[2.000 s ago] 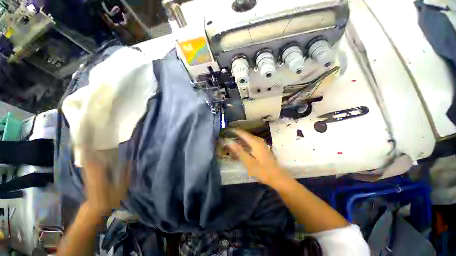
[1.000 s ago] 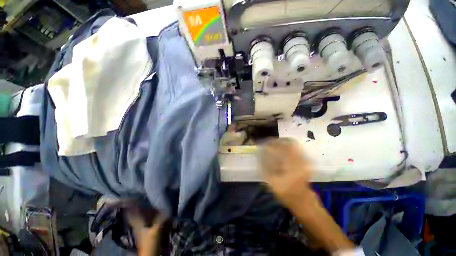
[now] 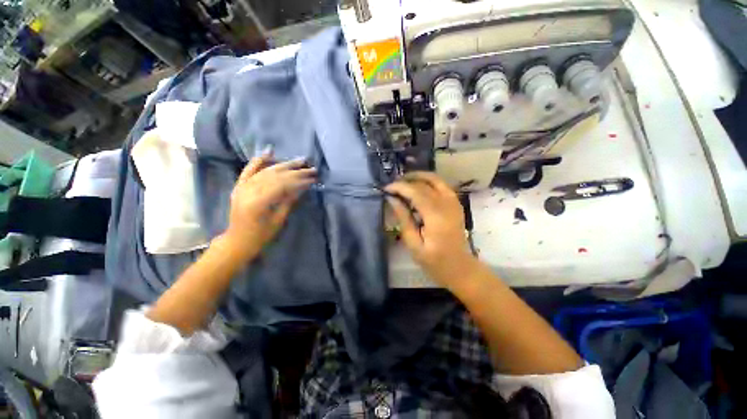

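Note:
Blue-grey trousers (image 3: 270,114) lie left of the overlock machine (image 3: 508,49) and hang over the table's front edge. A white pocket bag (image 3: 170,200) shows on their left part. My left hand (image 3: 264,204) rests on the cloth, its fingertips gripping a fold at a crosswise seam edge (image 3: 348,188). My right hand (image 3: 430,214) pinches the right end of that seam edge, just in front of the presser foot (image 3: 390,160). The needle area is partly hidden by cloth and fingers.
Dark thread snips (image 3: 594,188) and a small dark disc (image 3: 554,205) lie on the white table (image 3: 573,262) at right. A blue plastic basket (image 3: 586,327) with cloth pieces is below right. Black bands (image 3: 61,219) lie at left, near a green basket (image 3: 37,176).
Both hands have come up onto the cloth at the machine and taken hold of the seam edge. The trousers have been shifted and folded, covering part of the pocket bag.

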